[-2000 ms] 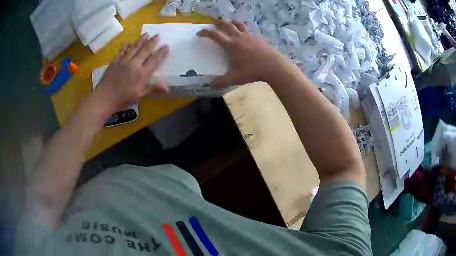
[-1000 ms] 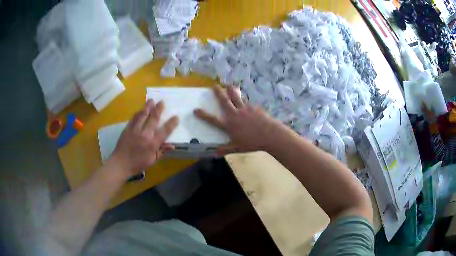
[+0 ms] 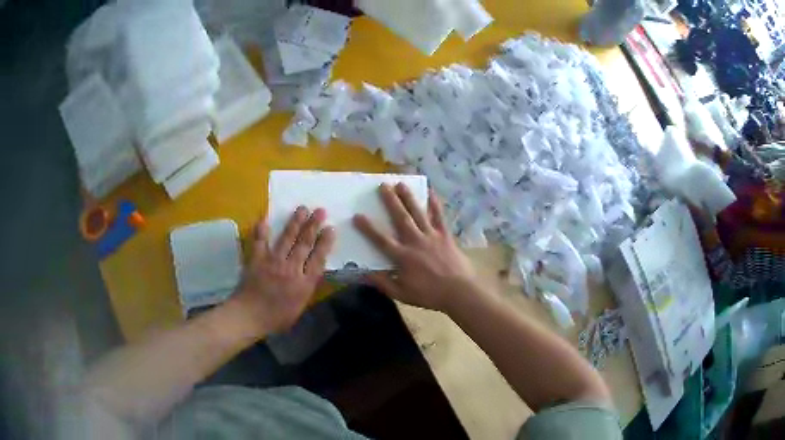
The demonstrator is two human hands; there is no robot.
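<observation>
A closed white product box [image 3: 344, 194] lies flat on the yellow table in front of me. My left hand [image 3: 293, 266] holds its left end, fingers spread on the lid. My right hand [image 3: 422, 249] holds its right part, fingers on the lid and the thumb low at the near side. A dark half-round spot shows at the near edge of the lid. The undersides of both hands are hidden. The white digital scale [image 3: 207, 258] lies to the left of the box, with nothing on it; its dark end is partly behind my left forearm.
White foam inserts [image 3: 168, 82] are stacked at the far left. A blue and orange tape dispenser [image 3: 119, 229] lies at the left edge. A large heap of small white packets [image 3: 516, 137] lies right of the box. Flat printed cartons [image 3: 667, 296] stand at the right, near a cable bundle [image 3: 602, 333].
The box has shifted slightly right relative to the scale, which is now more exposed. Both hands stay on the box and my left hand sits closer to the right hand. White sheets show at the top.
</observation>
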